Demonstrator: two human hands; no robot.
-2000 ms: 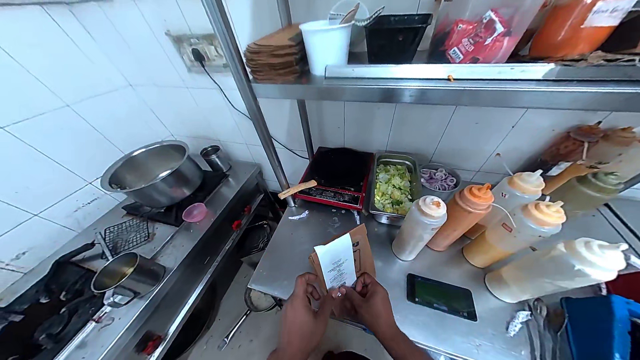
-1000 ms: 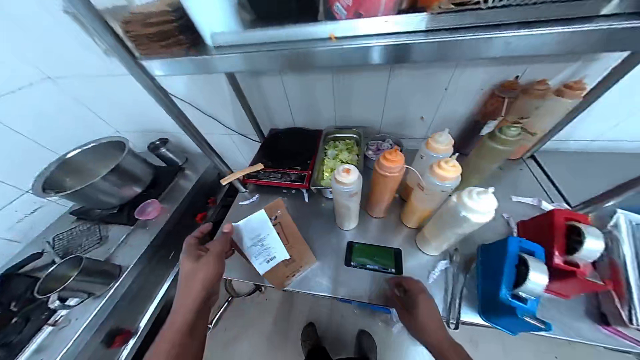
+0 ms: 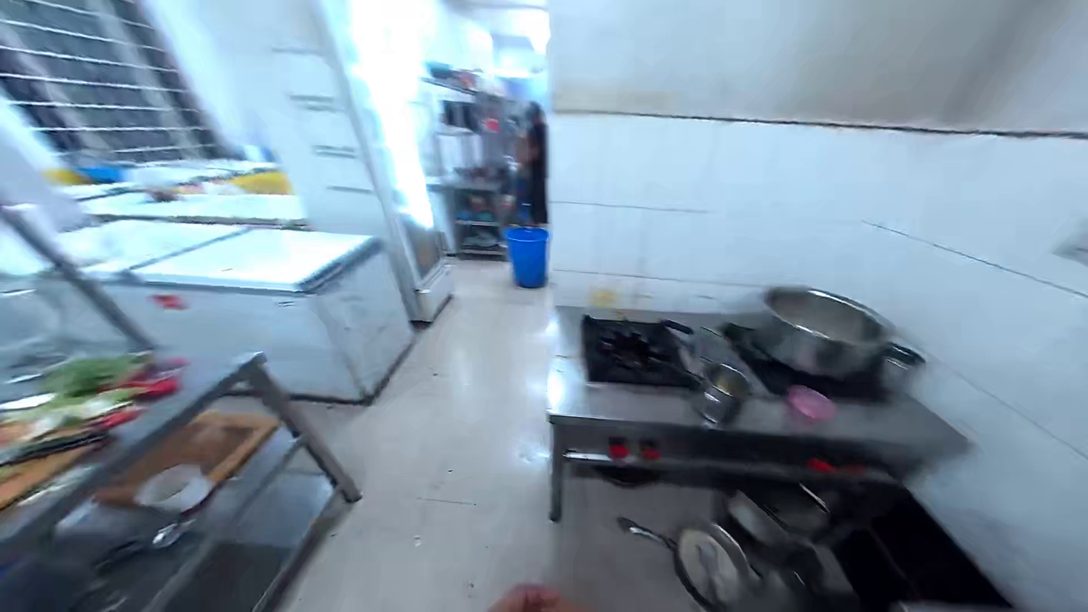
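Note:
Only a small, blurred part of one bare hand (image 3: 537, 598) shows at the bottom edge, low in the middle; which hand it is, and what its fingers do, cannot be made out. Right of it stands a steel stove table (image 3: 663, 404) with a black burner (image 3: 633, 350), a large metal pot (image 3: 823, 331), a small steel pan (image 3: 722, 393) and a pink bowl (image 3: 810, 403). The paper packet and the printed slip are out of view.
Pans (image 3: 712, 565) lie low beneath the stove. A steel table (image 3: 191, 395) with chopped greens (image 3: 93, 374) stands at left, a white chest freezer (image 3: 340, 314) behind it. Down the tiled aisle (image 3: 459, 408) are a blue bin (image 3: 529, 257) and a person (image 3: 534, 166).
The view has swung far away from the counter with sauce bottles to the stove and aisle. Between the earlier frames, my hands moved apart and the brown packet with its slip came to lie on the counter.

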